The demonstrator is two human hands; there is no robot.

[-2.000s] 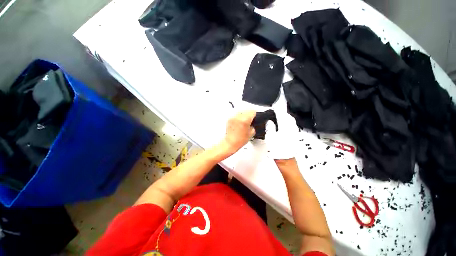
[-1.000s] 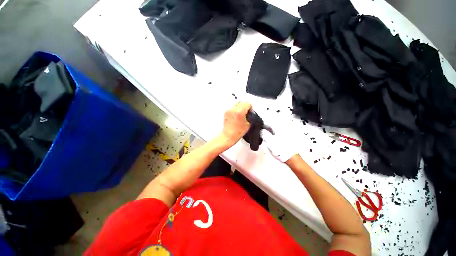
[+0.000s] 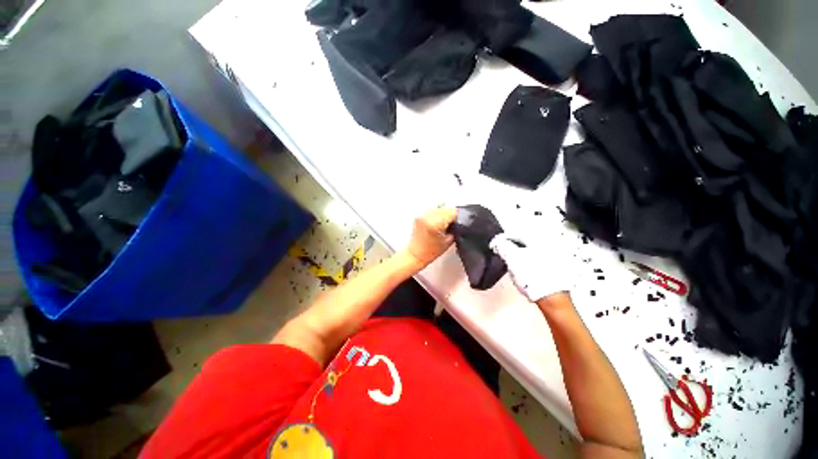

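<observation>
A crumpled black fabric piece is held between my hands above the white table, near its front edge. My bare left hand grips its left upper side. My right hand, in a white glove, pinches its right side; the glove blends into the tabletop. A greyer patch shows at the piece's top, by my left fingers. A flat black pouch with a small white logo lies just beyond my hands.
A large black fabric heap lies at right, more black pieces at the far side. Red thread snips, red-handled scissors and black trimmings lie at right. A blue bin with black pieces stands on the floor at left.
The held piece, dark and bunched between my hands before, is now spread wider and shows a greyer patch. My gloved hand has moved onto its right side. The view has shifted slightly.
</observation>
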